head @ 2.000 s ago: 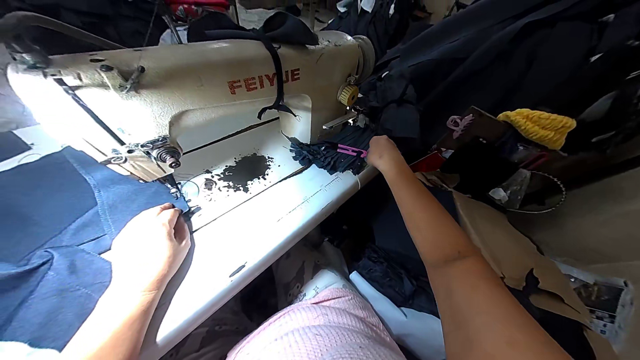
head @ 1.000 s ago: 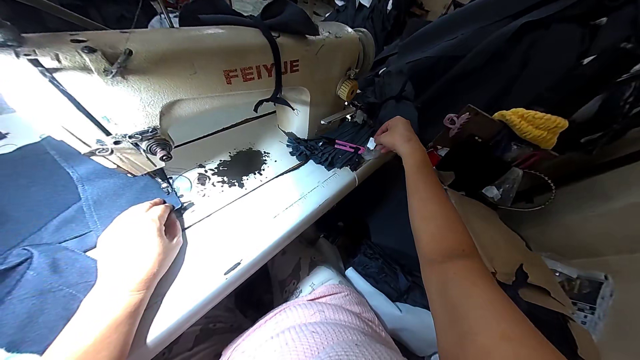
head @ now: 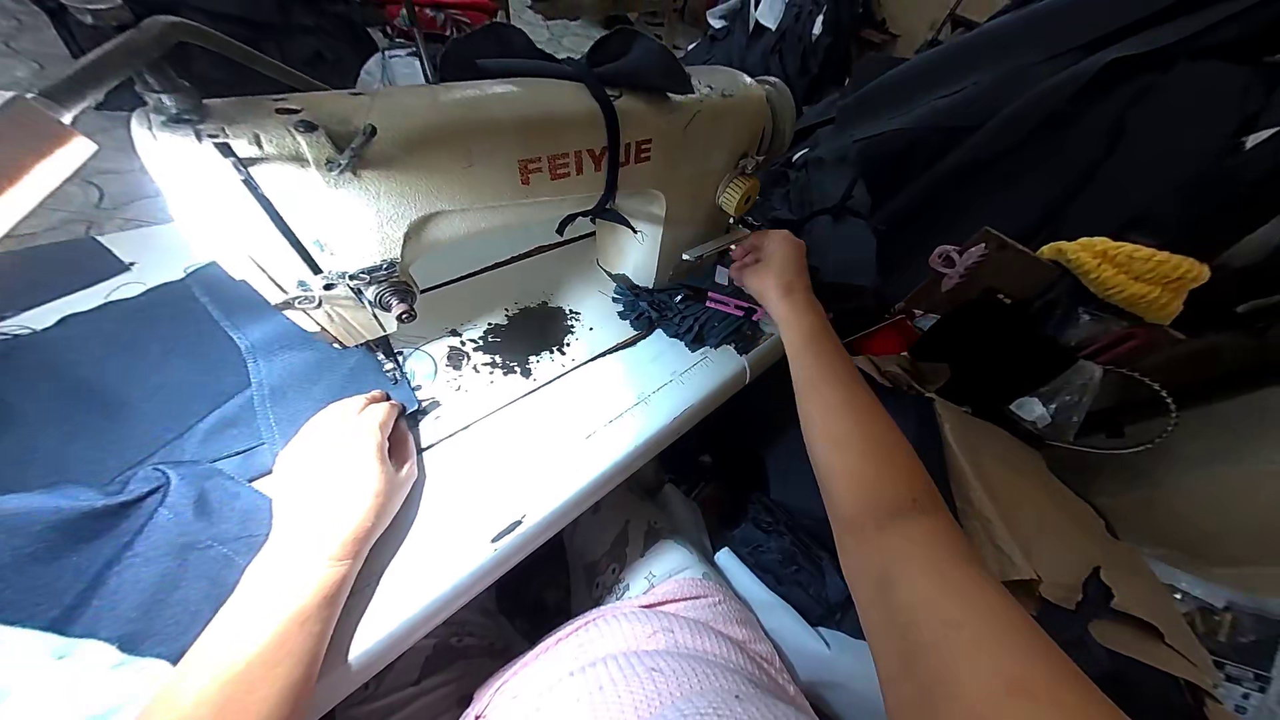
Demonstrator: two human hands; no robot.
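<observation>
A Feiyue sewing machine [head: 480, 150] stands on a white table [head: 560, 450]. Navy blue fabric [head: 150, 390] with stitched seams lies to its left and reaches under the presser foot [head: 392, 372]. My left hand [head: 345, 470] rests on the fabric's right edge, beside the needle area, fingers bent together. By the machine's right end, my right hand [head: 775, 270] is raised, its fingertips near the stitch lever [head: 715, 246]; a small pale thing shows at the fingertips, too small to name. Just below lie a heap of dark fabric strips [head: 670, 315] and a purple-handled tool [head: 735, 305].
Dark scraps of lint [head: 530, 335] cover part of the machine bed. At the right are a yellow knitted item [head: 1125, 275], a torn cardboard box [head: 1030, 480] and a beaded hoop [head: 1165, 400]. Black cloth [head: 1050, 130] is piled behind. A dark fabric tie [head: 608, 150] hangs over the machine arm.
My right hand has moved from beside the purple-handled tool, past the table's right edge, to near the stitch lever. My left hand has stayed on the blue fabric.
</observation>
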